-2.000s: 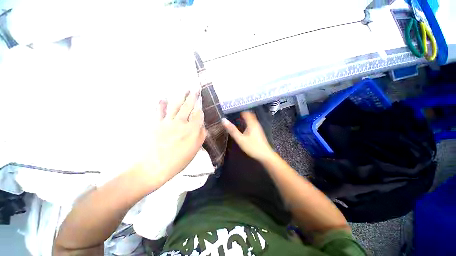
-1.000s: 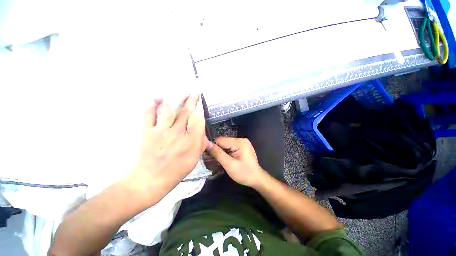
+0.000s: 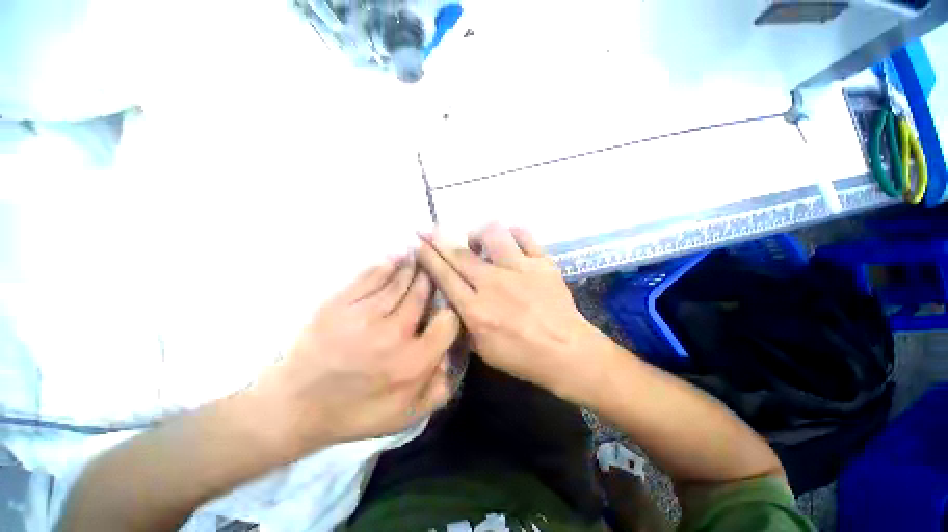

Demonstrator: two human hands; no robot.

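Observation:
The white padded lining (image 3: 198, 229) fills the left side of the table and hangs over its front edge, very bright and washed out. A thin dark seam edge (image 3: 427, 189) runs down it to my fingertips. My left hand (image 3: 374, 338) pinches the cloth at this edge with its fingers bent. My right hand (image 3: 517, 301) lies beside it at the table's front edge, its fingertips meeting the left ones on the seam edge. Both hands hide the pinched cloth. No plaid is clearly visible.
The sewing machine's lower parts (image 3: 407, 47) show at the top. A measuring tape (image 3: 686, 231) runs along the table's front edge. Green and yellow scissors (image 3: 902, 154) lie at the right end. A blue crate (image 3: 665, 324) with black fabric (image 3: 795, 358) stands at the lower right.
My right hand has moved up and left onto the seam edge. My left hand has gone from lying flat to pinching. The plaid strip is now hidden. The view has shifted, showing the machine.

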